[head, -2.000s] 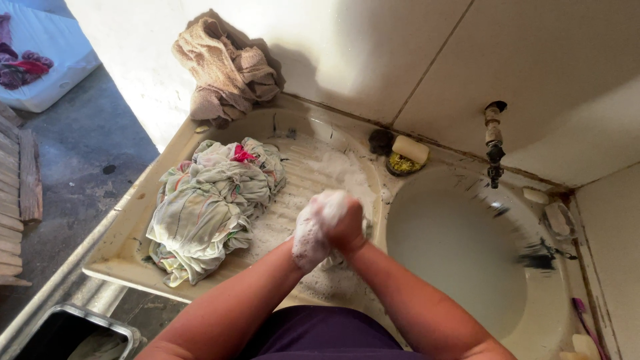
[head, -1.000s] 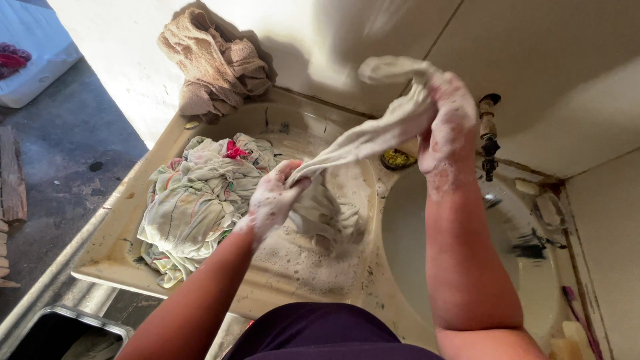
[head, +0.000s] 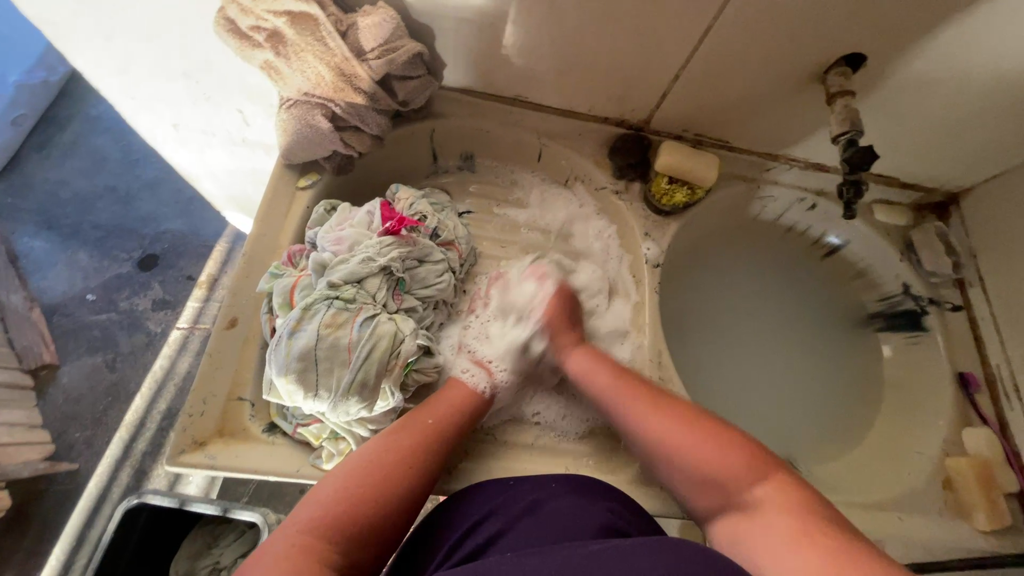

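Foam covers my left hand (head: 484,344), which is pressed against a soapy white cloth (head: 524,320) over the ribbed washboard part of the sink (head: 496,204). My right hand (head: 560,308) meets it from the right, closed on the same cloth. Both hands are blurred, and suds hide most of the fingers. Close by on the left lies a heap of wet, pale striped cloths (head: 360,304) with a pink piece on top. White suds (head: 600,248) spread over the ribs behind and beside my hands.
Cloudy water fills the round basin (head: 768,336) on the right, below a wall tap (head: 850,160). A soap bar (head: 686,163) rests on a yellow-green scourer (head: 676,192). A brown towel (head: 344,76) hangs at the back left corner. Soap bars (head: 978,492) lie at the right edge; a black bin (head: 184,504) stands lower left.
A second ago my hands were apart with the twisted cloth stretched between them, the right one raised. Now they are together, low over the washboard, with the cloth bunched between them.
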